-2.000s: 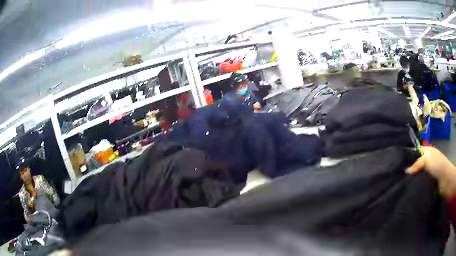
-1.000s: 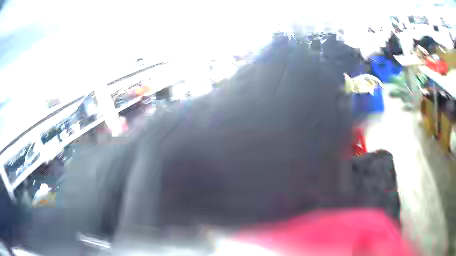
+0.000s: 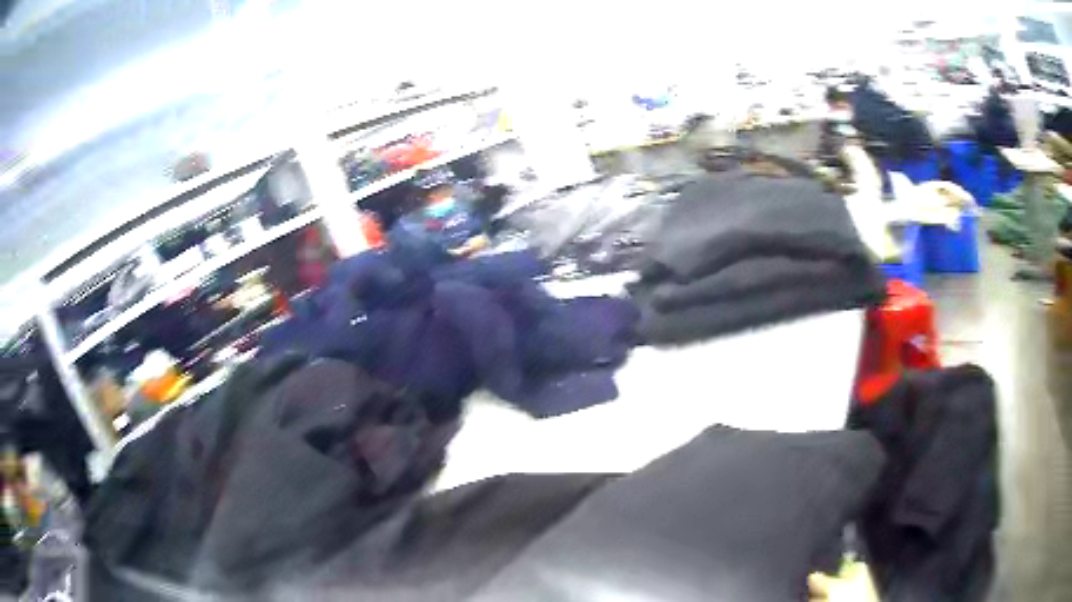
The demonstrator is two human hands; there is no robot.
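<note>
A plain black garment (image 3: 705, 506) lies spread across the near part of the white tabletop (image 3: 729, 382). My right hand (image 3: 849, 583) is at the bottom edge, cut off and blurred, beside the garment's right side. Something small, light and greenish shows at its fingers; whether it is a tool and how the fingers are closed cannot be told. My left hand is not in view. A dark heap of garments (image 3: 259, 470) lies to the left, touching the spread garment.
Navy garments (image 3: 470, 318) lie behind the heap. Folded black garments (image 3: 752, 259) are stacked at the far right. A black garment (image 3: 935, 470) hangs off the right edge by a red stool (image 3: 903, 329). A masked person (image 3: 441, 218) stands beyond the table. Blue bins (image 3: 950, 241) stand on the floor.
The black garment, raised and blurred across the view a second ago, now lies low on the table. The red sleeve has gone from view. The stack and white tabletop show again.
</note>
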